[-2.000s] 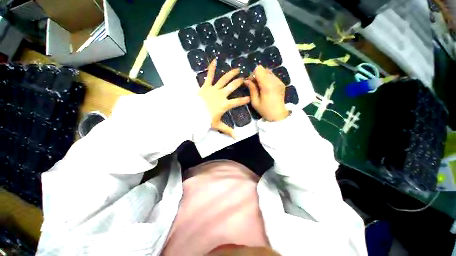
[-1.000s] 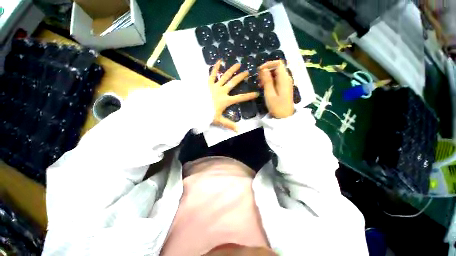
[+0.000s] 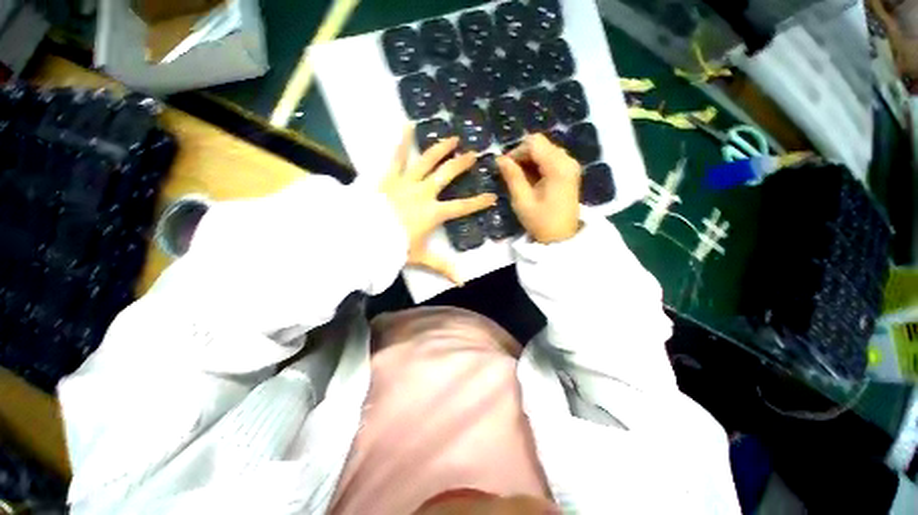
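Observation:
Rounded black square parts [image 3: 476, 77] with shiny dots lie in rows on a tilted white board [image 3: 347, 86]. My left hand [image 3: 423, 201] lies with fingers spread over the lower left parts and the board's left side. My right hand [image 3: 545, 186] is over the lower middle rows, thumb and forefinger brought together just above a part. Whether a thin tool or small piece is between those fingertips cannot be made out.
Stacked black parts stand left [image 3: 70, 221] and right [image 3: 815, 262]. An open carton [image 3: 191, 60] and yellow stick [image 3: 314, 60] are beyond. Scissors [image 3: 743, 143], a blue tool [image 3: 733, 174], yellow tape [image 3: 669, 116] and white plastic pieces [image 3: 659, 206] lie right. A round container [image 3: 183, 223] is left.
The right hand's fingers have lowered from above the board and come closer to the left fingertips. The left hand stays spread over the parts. The whole view has shifted slightly.

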